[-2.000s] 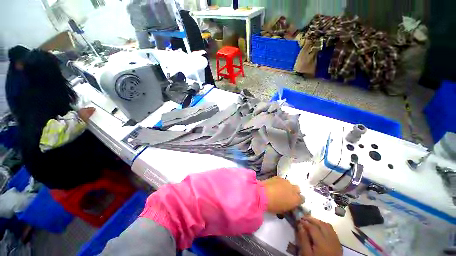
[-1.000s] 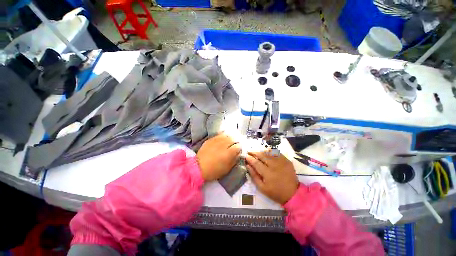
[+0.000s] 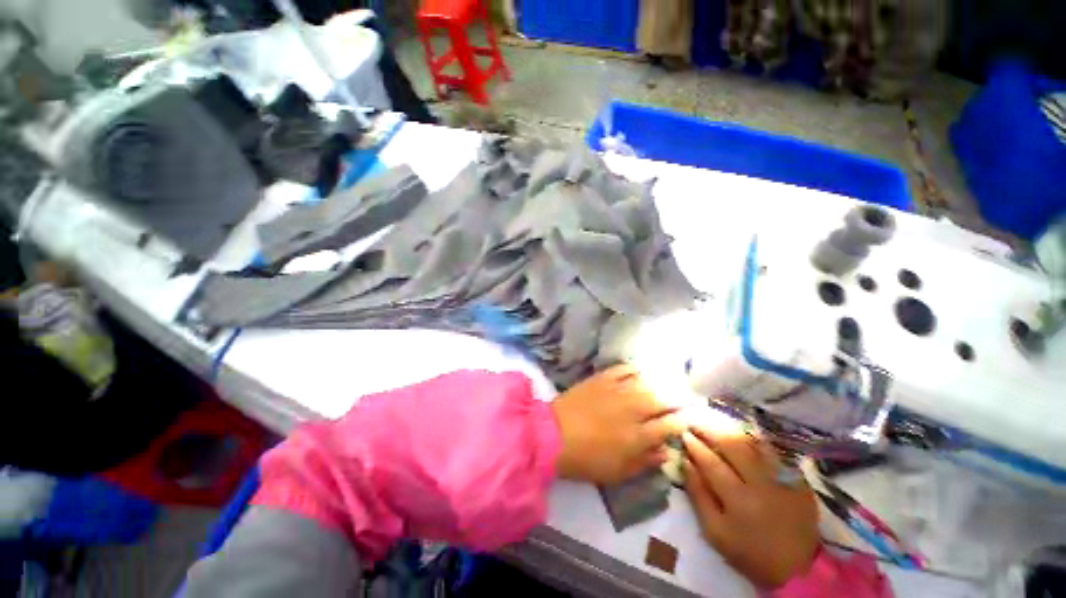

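A grey cut piece (image 3: 635, 500) lies on the white table below the needle area of the sewing machine (image 3: 783, 362). My left hand (image 3: 614, 428) lies flat on its upper left part, fingers toward the needle. My right hand (image 3: 748, 496) lies on its right side, fingertips close to the left ones. Both hands press the piece to the table. The presser foot is hidden by glare and fingers. A large pile of grey cut pieces (image 3: 561, 245) lies left of the machine head.
A small brown square (image 3: 662, 554) is near the front edge. Pens (image 3: 865, 526) and crumpled clear plastic (image 3: 970, 502) lie right of my right hand. A blue crate (image 3: 748, 154) is behind the table, a red stool (image 3: 459, 49) farther back. Another machine (image 3: 158, 164) stands at the left.
The view has swung left, so the machine and hands appear farther right. Both hands stay on the grey piece beside the needle area, with little visible change in their hold.
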